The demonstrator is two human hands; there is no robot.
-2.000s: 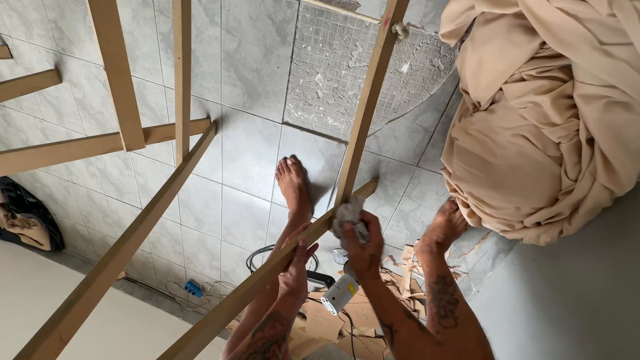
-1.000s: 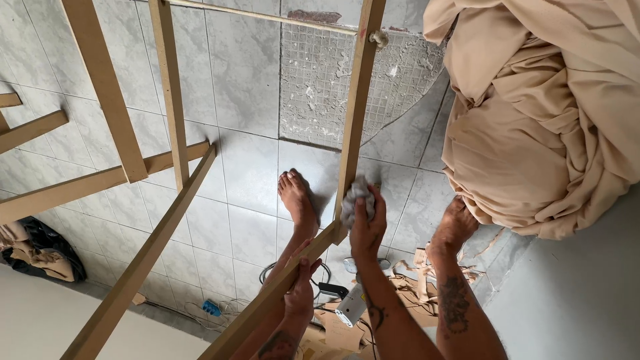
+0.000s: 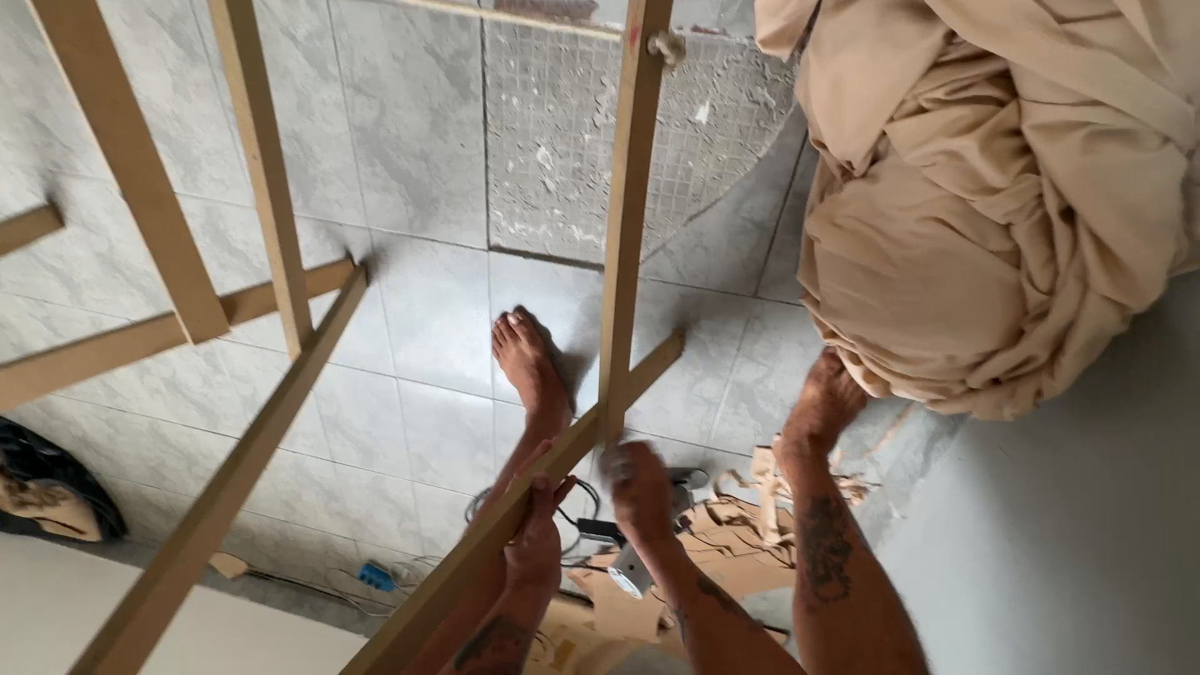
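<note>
My left hand (image 3: 536, 534) grips a long wooden slat (image 3: 487, 539) that runs up from the bottom edge. A second wooden slat (image 3: 626, 187) crosses it near its upper end, with a knotted cord (image 3: 667, 47) on it. At the lower end of this second slat is my right hand (image 3: 642, 492), blurred, around a greyish wad of cloth (image 3: 619, 461) that is hard to make out now. Below the right hand lies a grey and white device (image 3: 630, 572), partly hidden by the forearm.
More wooden slats (image 3: 262, 412) stand at the left. A large beige fabric heap (image 3: 928, 253) lies at the right, touching my foot (image 3: 820, 403). My other foot (image 3: 525, 356) rests on tiles. Torn cardboard (image 3: 722, 553), a black cable (image 3: 586, 492) and a blue connector (image 3: 375, 575) lie low in view.
The right hand has moved from beside the second slat down to its lower end, below the crossing. The left hand keeps hold of the long slat.
</note>
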